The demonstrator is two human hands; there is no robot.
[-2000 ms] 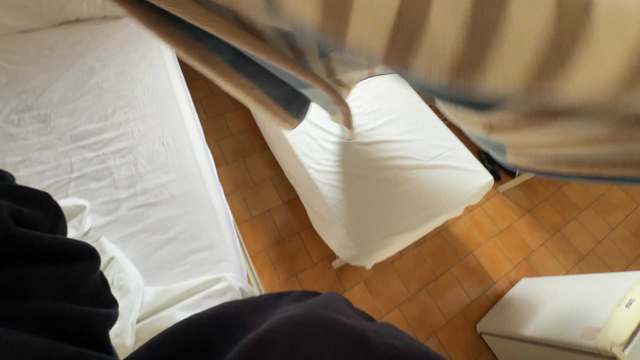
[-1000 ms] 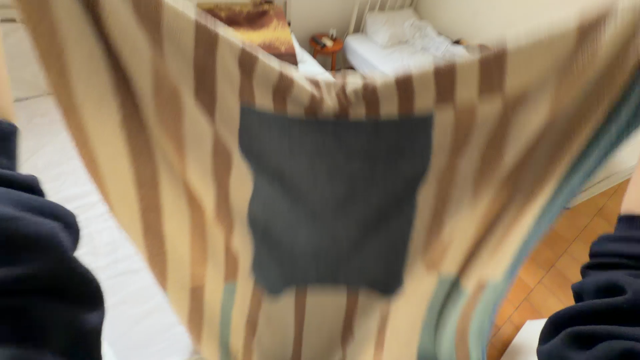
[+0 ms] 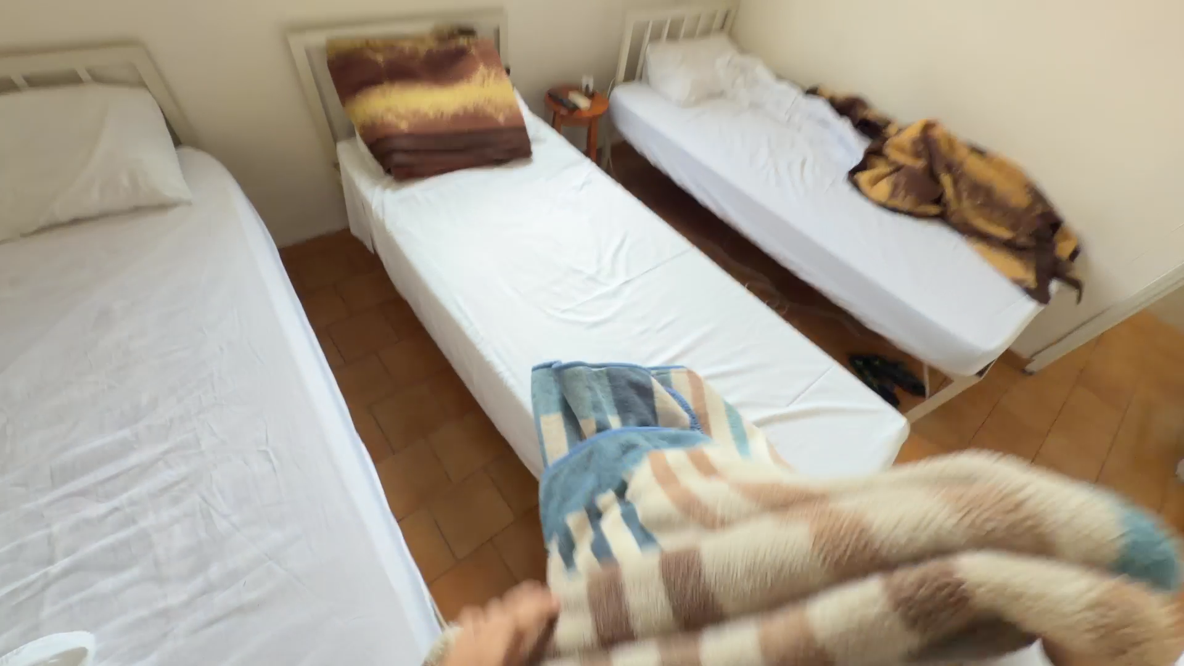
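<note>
A thick fleece blanket (image 3: 740, 536) with beige, brown and blue stripes hangs in loose folds across the lower right. Its far end lies over the foot of the middle bed's white sheet (image 3: 592, 277). My left hand (image 3: 504, 629), blurred at the bottom edge, is closed on the blanket's left edge. My right hand is out of view; the folds at the right bulge upward.
At left is a bed with a white sheet (image 3: 185, 416) and pillow (image 3: 83, 153). A folded brown and yellow blanket (image 3: 435, 102) tops the middle bed. Beyond are a stool (image 3: 578, 106), a third bed (image 3: 786, 194) with a crumpled blanket (image 3: 962, 185), and dark footwear (image 3: 886, 377) on the floor.
The striped blanket, spread wide in front of me a second ago, is now lower and bunched at the lower right. The view has swung up to the beds' heads.
</note>
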